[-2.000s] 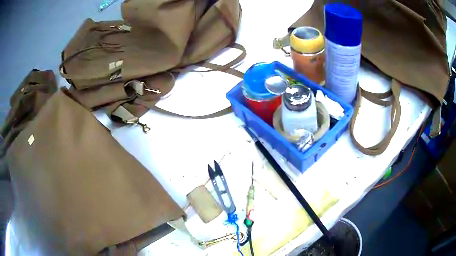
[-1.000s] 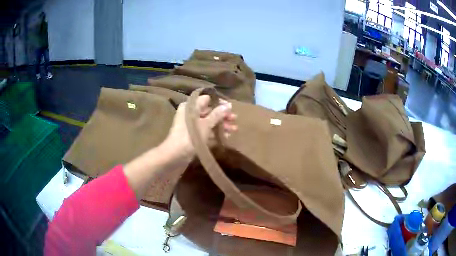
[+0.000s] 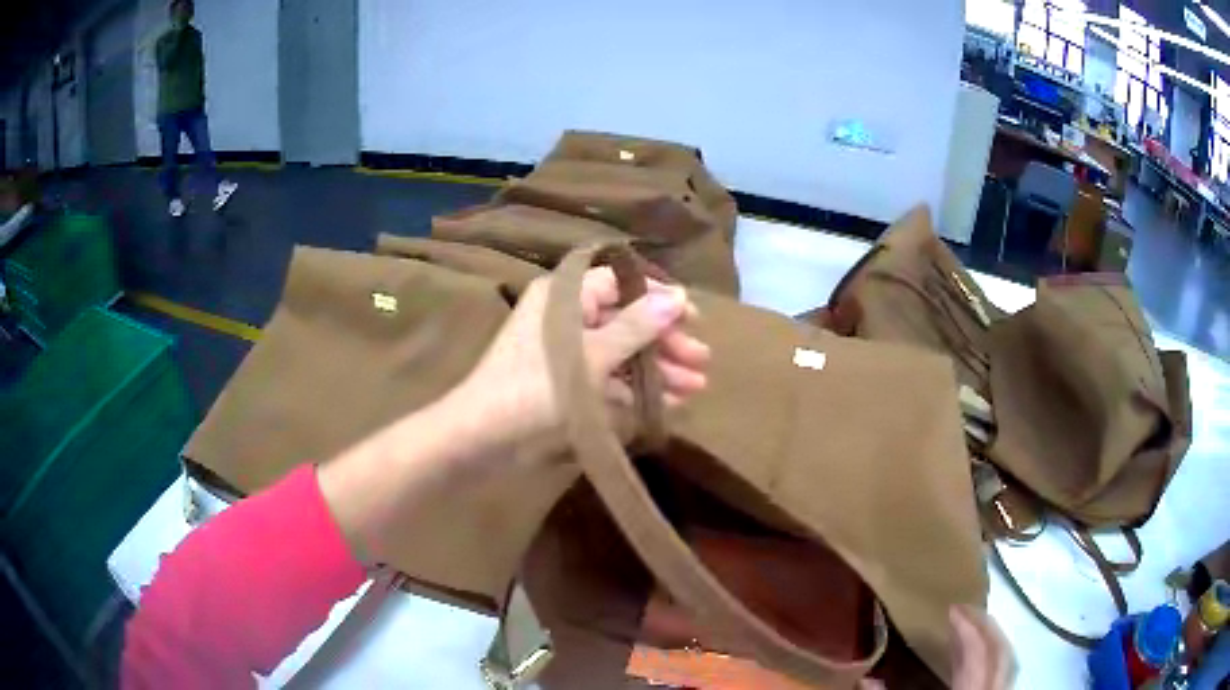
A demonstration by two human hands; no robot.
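A brown tote bag lies nearest, its opening towards me, with a small pale-gold logo plate near its edge. My left hand, in a red sleeve, is closed around the bag's brown handle and holds it up above the opening. An orange inner pocket shows in the dark opening. A metal snap hook on a pale webbing tab hangs at the opening's left side. My right hand is at the bag's lower right edge, cut off by the frame; its grip cannot be made out.
More brown bags lie at the left, behind and at the right on the white table. A blue tray with jars is at the lower right. Green crates stand at left. A person stands at the back left.
The view has shifted, so the bags sit lower and further right. My right hand has come into view at the bag's right edge. My left hand still holds the handle.
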